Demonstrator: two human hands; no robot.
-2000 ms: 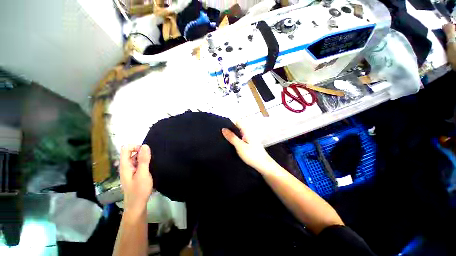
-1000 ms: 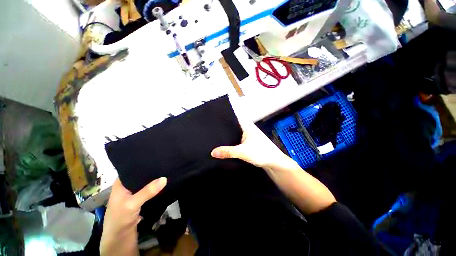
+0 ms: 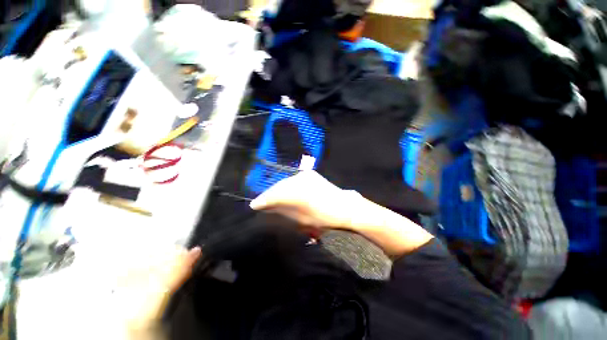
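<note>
The view is blurred. Black cloth [image 3: 246, 242] lies over my lap at the table's front edge and merges with my black clothing, so its outline cannot be told. My left hand [image 3: 174, 269] is smeared by motion at the table edge, its fingertips at the left side of the cloth. My right hand [image 3: 299, 199] is over the black cloth, back of the hand up; its fingertips are partly hidden, and its grip cannot be told.
The white sewing machine [image 3: 143, 109] stands at left on the white table [image 3: 213, 149]. Red-handled scissors [image 3: 162, 163] and a tan strip [image 3: 125, 204] lie there. A blue mesh basket [image 3: 266, 174] is beyond my right hand. A grey plaid piece [image 3: 526, 199] and dark heaps are at right.
The view has swung right, so machine and table now show at left. The black panel no longer shows spread flat on the table. My right hand is now over the dark cloth near the basket.
</note>
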